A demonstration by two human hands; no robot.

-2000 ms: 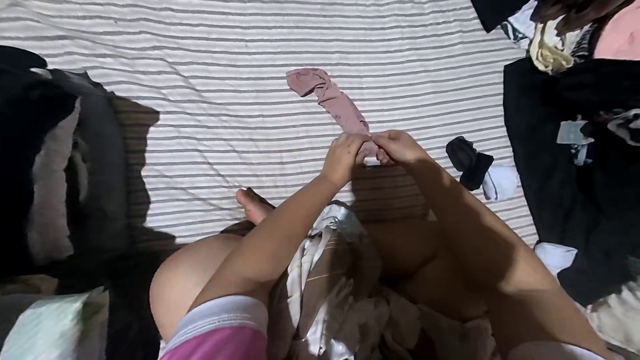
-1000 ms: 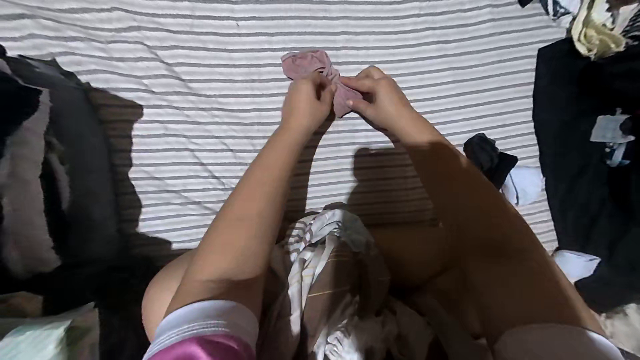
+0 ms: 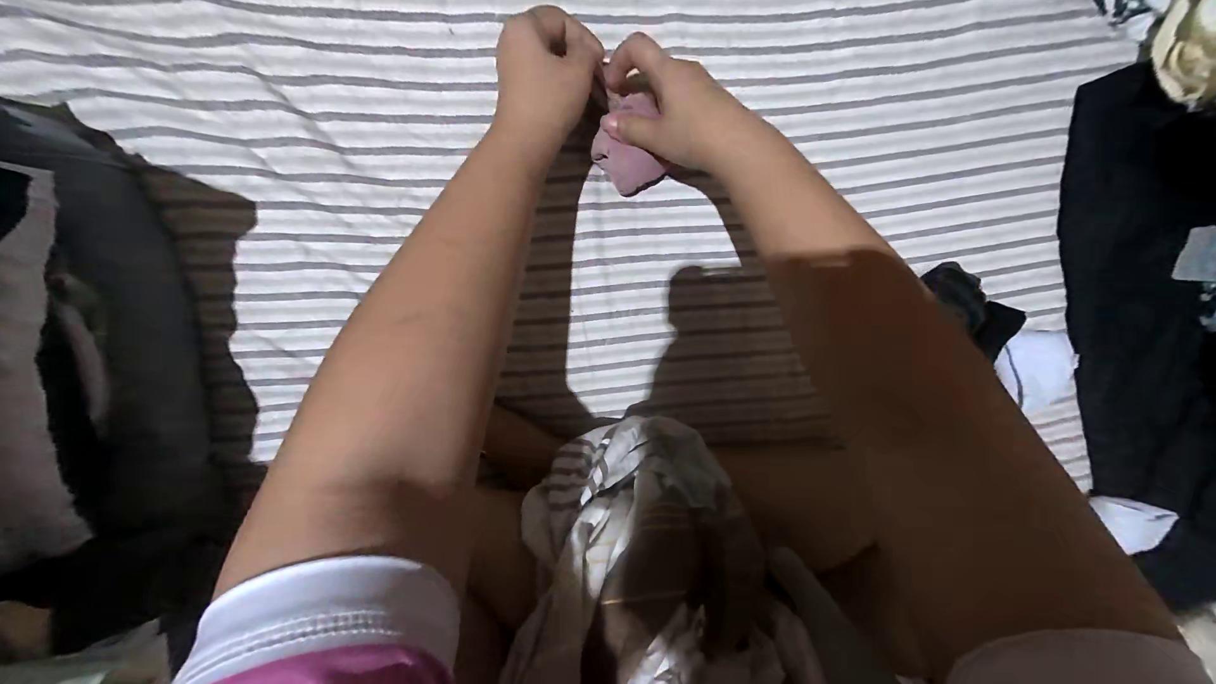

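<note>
A small pink cloth item (image 3: pixel 631 169), perhaps a sock, is bunched up over the striped sheet at the top middle of the head view. My right hand (image 3: pixel 670 104) pinches it between thumb and fingers. Just to its left, my left hand (image 3: pixel 551 66) has its fingers curled at the cloth's upper end; how much it grips is hidden behind the fingers. The two hands nearly touch. A crumpled light cloth with stripes (image 3: pixel 655 503) lies in my lap.
Dark and grey clothes (image 3: pixel 142 332) are piled at the left. Toward the right lie a black rolled cloth (image 3: pixel 969 299), a white one (image 3: pixel 1038 366) and a larger black garment (image 3: pixel 1130 285). The striped sheet (image 3: pixel 380 171) spreads beneath them.
The pink cloth was stretched out long beyond my hands two seconds ago; now it is bunched. Both hands have moved forward, away from my body, with it.
</note>
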